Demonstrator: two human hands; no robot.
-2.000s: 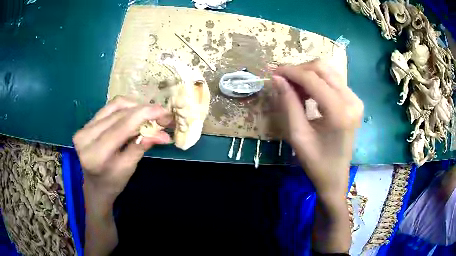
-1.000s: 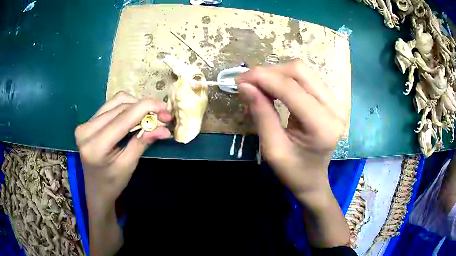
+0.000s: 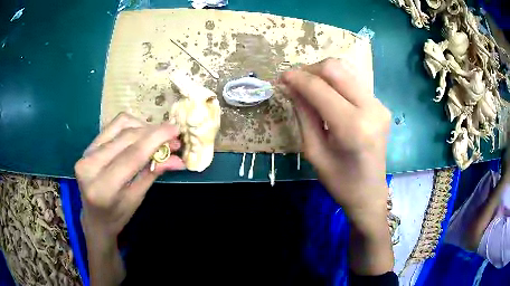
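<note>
My left hand [image 3: 131,162] holds a beige figure torso [image 3: 196,131] upright over the cardboard's near left part. A beige arm extends up from the torso's top left. A small round cup-like end shows between my left thumb and fingers. My right hand [image 3: 341,120] pinches a thin white swab [image 3: 268,89], its tip at the right side of the small oval dish [image 3: 246,104]. Clear liquid shows in the dish. The swab's other end is hidden by my fingers.
A stained cardboard sheet [image 3: 134,72] lies on the green table [image 3: 50,95]. A thin stick [image 3: 193,57] lies on it. White swabs [image 3: 251,166] line its near edge. A beige figure pile [image 3: 467,84] is at right. Parts crates [image 3: 33,223] stand below. Another person's arm [image 3: 483,215] shows lower right.
My right hand has moved the swab from the torso's shoulder back to the dish. My left hand still holds the torso. The whole view has shifted a little.
</note>
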